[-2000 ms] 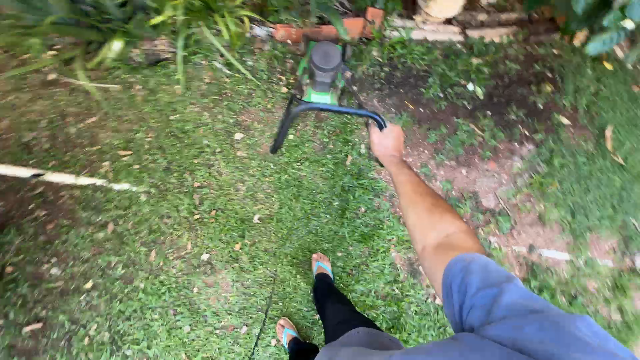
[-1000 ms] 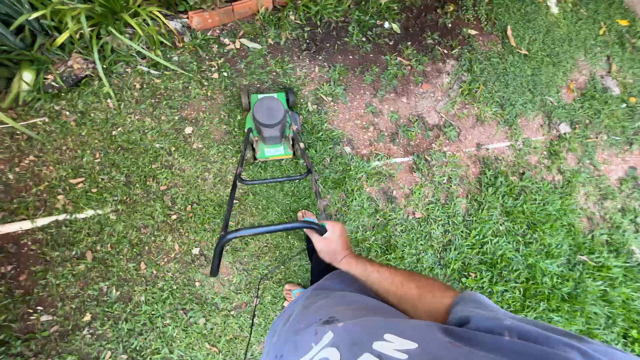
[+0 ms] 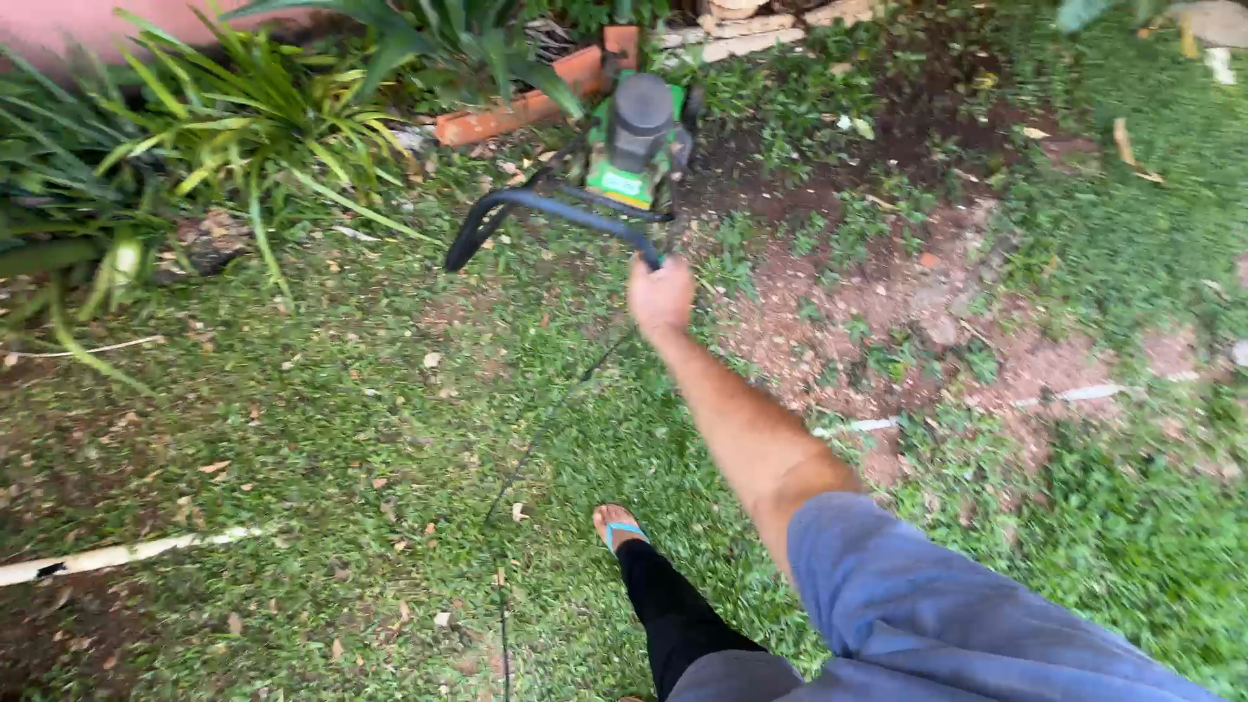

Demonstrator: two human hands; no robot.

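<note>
My right hand (image 3: pixel 662 295) is closed around the right end of the black handlebar (image 3: pixel 575 210) of an electric lawn mower (image 3: pixel 639 136). The arm reaches far out in front of me. The mower is green with a dark grey motor cover, and its front is close to orange clay blocks at the bed's edge. The handlebar's left end is free. A thin black cord (image 3: pixel 546 429) runs over the grass from near my right hand to the bottom edge. My left hand is out of view.
Long-leaved plants (image 3: pixel 263 146) grow at the upper left before a pink wall. Orange clay blocks (image 3: pixel 517 112) and pale stones edge the bed. A whitish strip (image 3: pixel 127 554) lies at left, another (image 3: pixel 1082 393) across bare soil at right. My sandalled foot (image 3: pixel 618 526) is on the grass.
One second ago the mower was close to my body with my right arm bent. It is now farther forward, by the clay blocks, and the arm is stretched out. The view has shifted.
</note>
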